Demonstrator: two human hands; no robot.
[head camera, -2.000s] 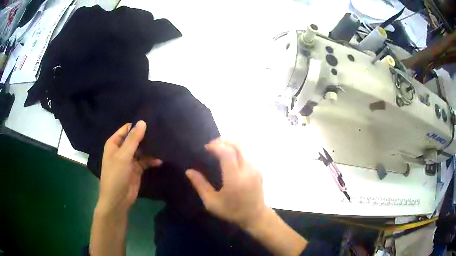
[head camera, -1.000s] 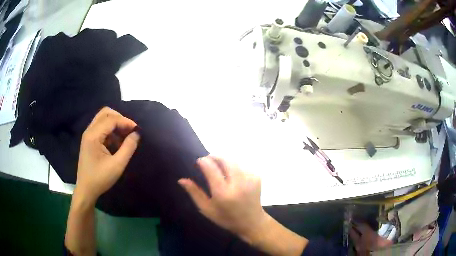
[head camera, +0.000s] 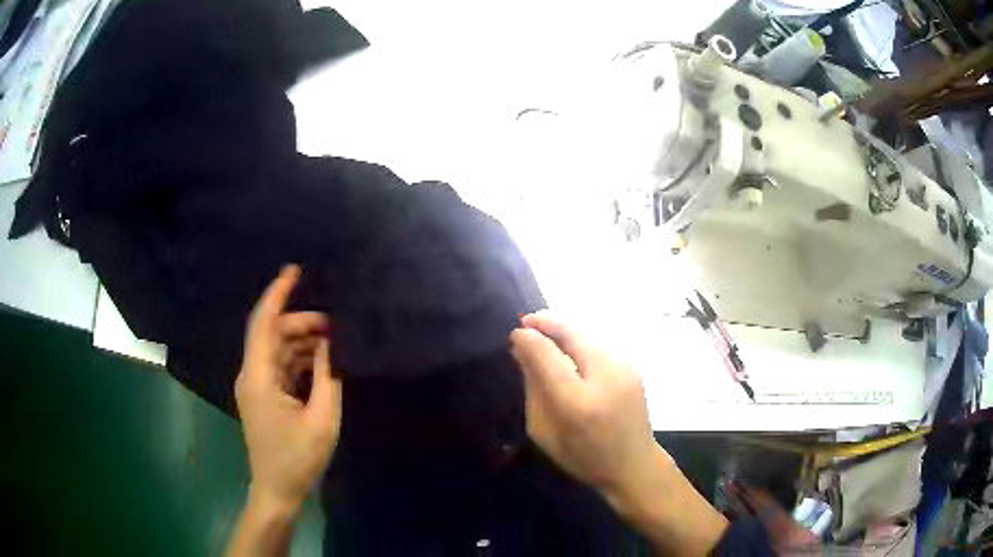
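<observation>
A large black garment (head camera: 196, 218) lies across the left of the white table and hangs over its front edge toward my lap. My left hand (head camera: 292, 375) is over the lower part of the garment, its index finger raised and its other fingers curled; its fingertips touch or pinch the cloth, I cannot tell which. My right hand (head camera: 583, 397) pinches the garment's right edge between thumb and fingers, beside the bright part of the table.
An off-white JUKI sewing machine (head camera: 806, 196) stands at the right. Pink-handled thread snips (head camera: 724, 346) lie on the table (head camera: 642, 370) before it, near a printed ruler scale (head camera: 838, 397). Thread cones (head camera: 789, 57) stand behind. Cloth scraps (head camera: 871, 490) are at lower right; papers lie at upper left.
My right hand has moved right and closed on the garment's edge. The cloth between my hands is spread wider to the right. My left hand has shifted right and lower, its index finger now raised.
</observation>
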